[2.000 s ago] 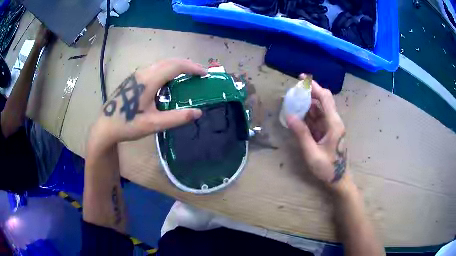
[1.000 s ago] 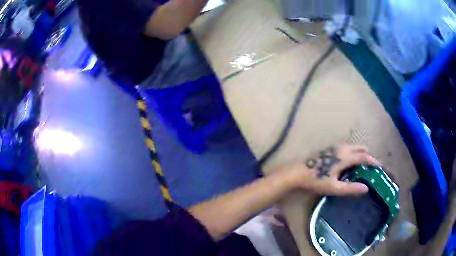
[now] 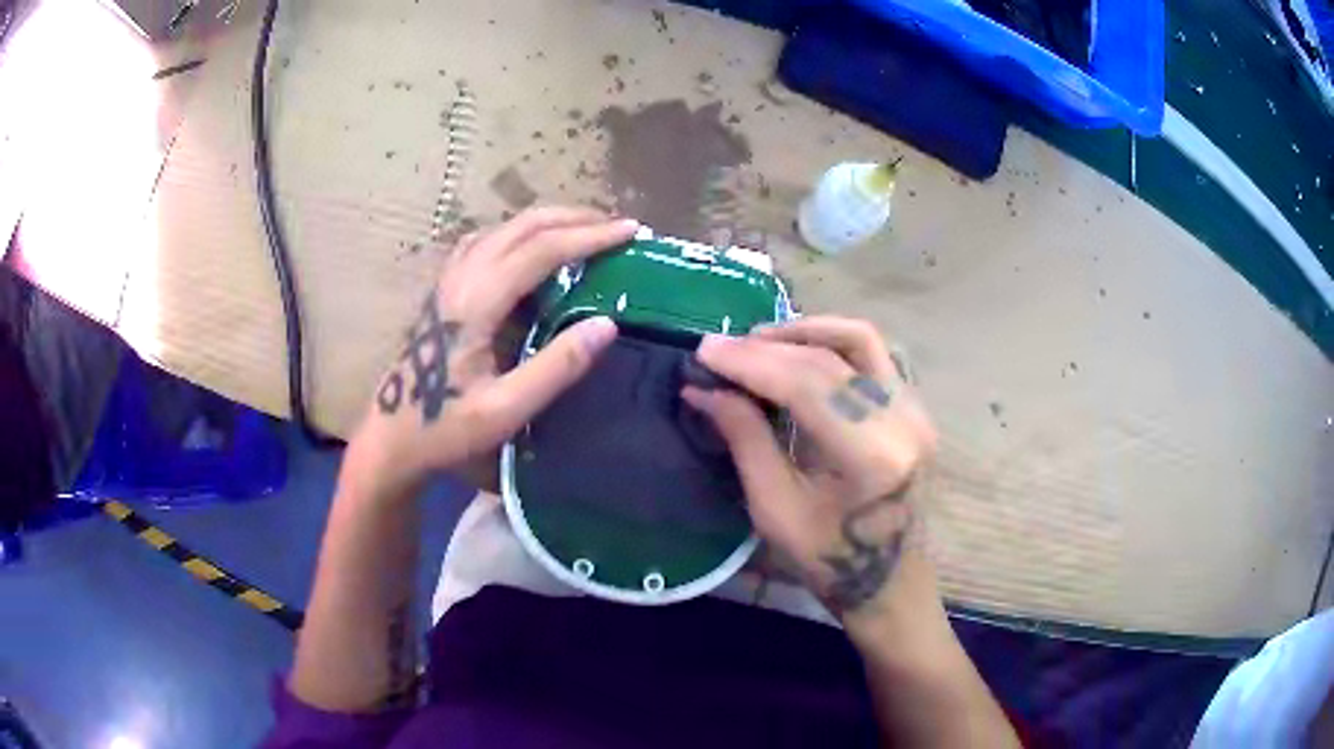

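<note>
The green housing (image 3: 680, 293) with a white rim lies on the cardboard at the bench's near edge, its rounded end towards me. Its large recess is dark. My left hand (image 3: 483, 344) holds the housing's left side, thumb on the recess edge and fingers along the top. My right hand (image 3: 827, 439) pinches a small dark piece (image 3: 699, 384) at the right of the recess; its shape is mostly hidden by the fingers. The white squeeze bottle (image 3: 846, 208) with a yellowish tip rests on the cardboard beyond my right hand.
The blue bin (image 3: 1024, 66) stands at the top right, with a navy flat case (image 3: 892, 95) beside it. A black cable (image 3: 272, 220) runs down the left of the stained cardboard (image 3: 1083, 439). Floor with yellow-black tape (image 3: 190, 561) shows at the lower left.
The bottle has left my right hand and lies on the cardboard. My right hand has moved to the housing's recess. The view swung left and came back.
</note>
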